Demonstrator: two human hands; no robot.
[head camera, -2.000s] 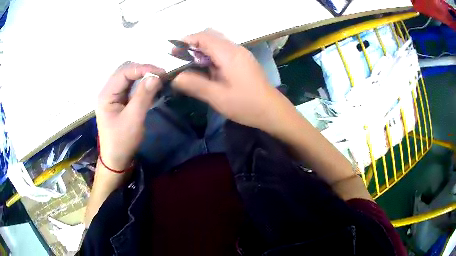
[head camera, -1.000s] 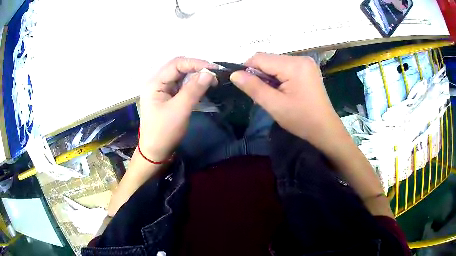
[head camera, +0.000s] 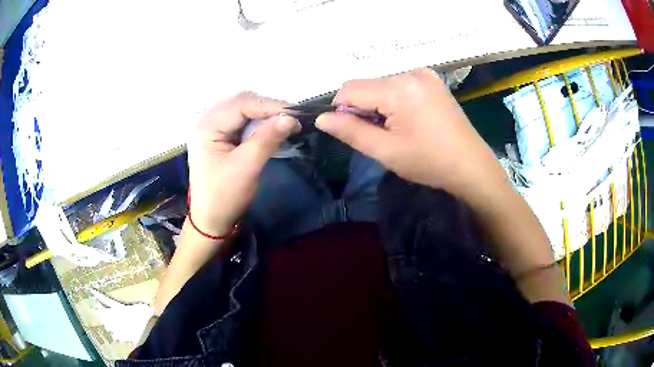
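Observation:
My right hand (head camera: 401, 122) holds a slim dark tool with a pinkish-purple handle, which looks like tweezers or thread snips (head camera: 312, 112). The tool's dark tip points left and reaches the fingertips of my left hand (head camera: 240, 147). My left hand pinches a white fabric strip (head camera: 251, 130). A little of the strip shows between the left fingers, and its end is mostly hidden by the thumb. Both hands are above my jeans-covered lap, at the front edge of the white table.
The white table (head camera: 172, 79) carries a black smartphone (head camera: 543, 16) at the back right. A yellow wire basket (head camera: 566, 244) at right holds white strips (head camera: 574, 158) and a light blue package (head camera: 548, 115). A cardboard box (head camera: 115, 261) with white scraps is at lower left.
The tool, earlier with its blades raised above the right hand, now lies level with its tip at the left fingertips. The hands have come closer together, and the view has shifted.

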